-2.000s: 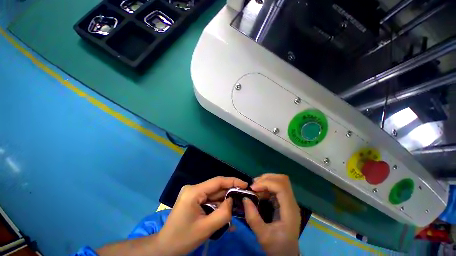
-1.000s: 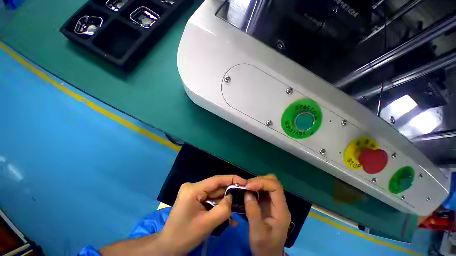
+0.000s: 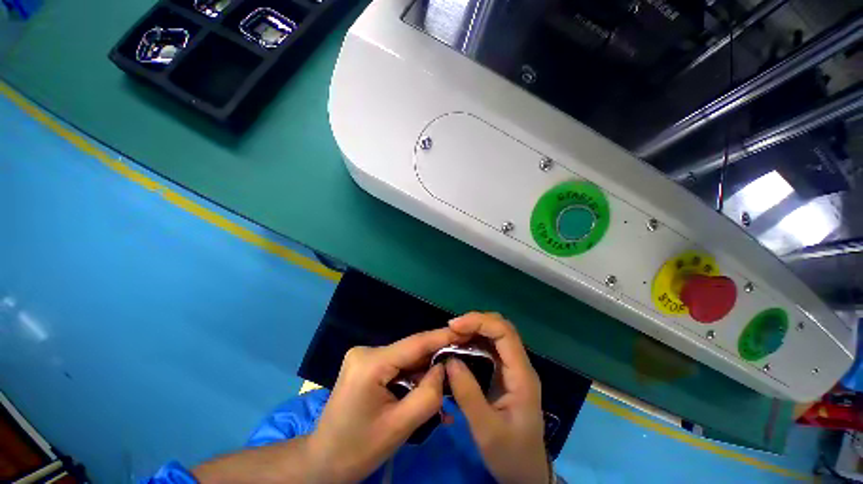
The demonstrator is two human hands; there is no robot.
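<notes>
A watch case [image 3: 480, 365] with a silver rim and dark inside is held between my two hands, over the black pad [image 3: 364, 317] at the bench edge. My left hand [image 3: 374, 397] grips its left side, with the thumb on the near part. A second silver-rimmed dark part [image 3: 401, 388] shows partly under my left fingers; its lower part is hidden. My right hand [image 3: 501, 397] holds the case's right side, its index finger curled over the far edge and its thumb at the dark inside.
A black blister tray [image 3: 230, 112] holding silver-rimmed parts sits on the green-matted bench [image 3: 284, 180] at upper left. The white press [image 3: 378, 123] stands ahead and right, with green start buttons [image 3: 573, 222] and a red stop button [image 3: 710, 298].
The view has shifted a little, moving tray and machine up and left in the picture. My right thumb has moved left and my right index finger now curls over the case's far edge.
</notes>
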